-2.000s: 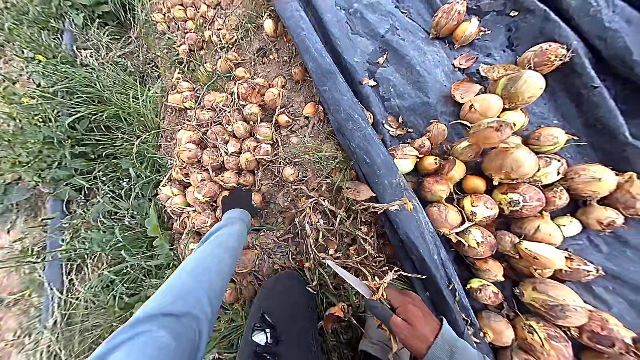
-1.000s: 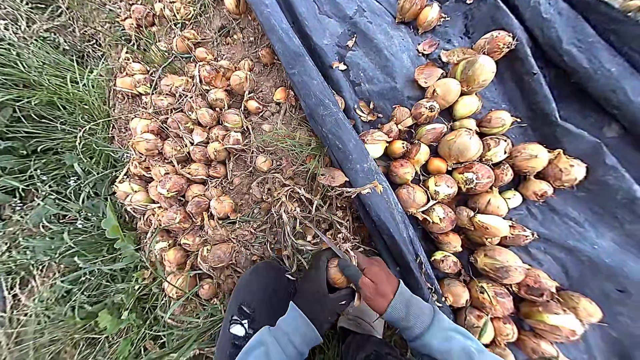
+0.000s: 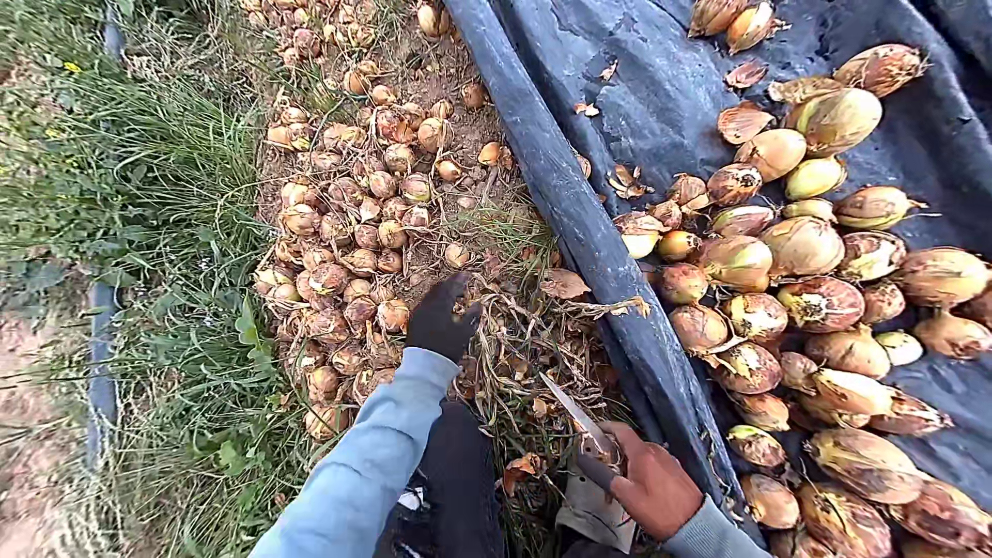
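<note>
My left hand [image 3: 443, 316], in a dark glove, reaches over the soil at the right edge of a heap of onions [image 3: 360, 261]. Its fingers are apart, and no onion shows in it. A knife [image 3: 575, 411] with a narrow metal blade is in my right hand [image 3: 651, 480], pointing up and left above dry stalks. One finger of that hand has a dark covering. Part of a small roundish thing, possibly an onion, shows beside the knife under the fingers. Many onions [image 3: 802, 246] lie on the dark sheet to the right.
The rolled edge of the dark plastic sheet [image 3: 573, 194] runs between the soil and the onions on it. Dry onion leaves [image 3: 511, 341] cover the ground before my knees. Grass [image 3: 186, 201] and a dark hose or pipe [image 3: 102, 372] lie at the left.
One second ago my left hand held an onion beside the knife; now it is away to the left over the soil. My right hand still holds the knife. The view has shifted.
</note>
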